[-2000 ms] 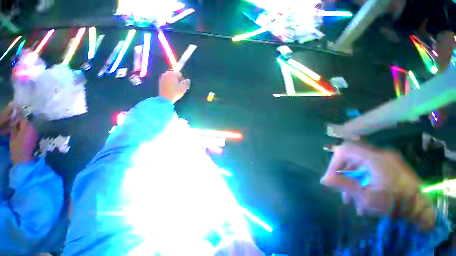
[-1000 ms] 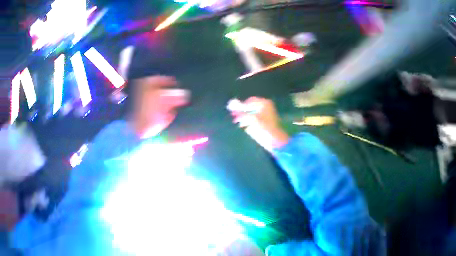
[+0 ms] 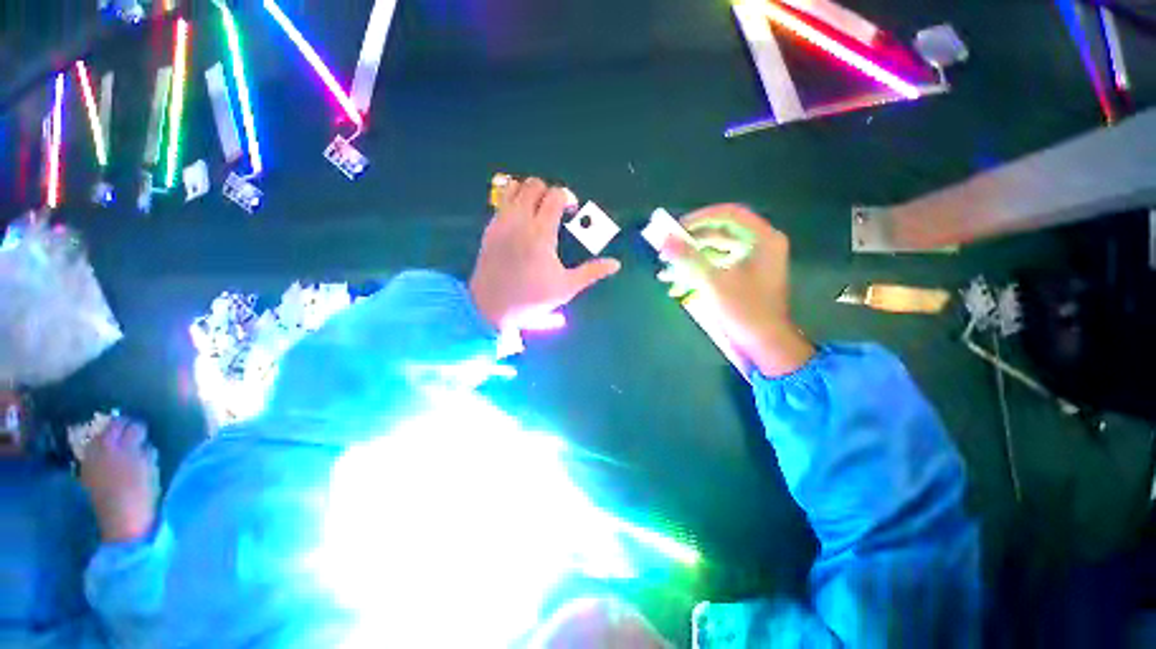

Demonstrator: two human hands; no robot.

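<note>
My left hand (image 3: 522, 260) is over the dark green bench, thumb and fingers spread. A white square housing with a dark round hole (image 3: 591, 230) is at its index fingertip, with the thumb apart from it. My right hand (image 3: 739, 273) is just to the right, pinching an LED strip assembly. Its small white end block (image 3: 663, 231) points toward the square housing, and a pale strip (image 3: 720, 332) runs down past the wrist. The palm has a greenish glow. White-blue glare from lit strips (image 3: 444, 533) hides my left forearm and lap area.
Lit strips (image 3: 178, 108) with small modules line the upper left. More strips (image 3: 843, 51) lie upper right. White parts (image 3: 247, 349) are heaped left, near another person's hand (image 3: 121, 475). A grey metal support (image 3: 1014, 197) slants above a yellow-handled tool (image 3: 903, 298).
The view has shifted and sharpened. My hands have moved closer together. The white square with the hole now shows between them, and my left thumb and fingers are spread.
</note>
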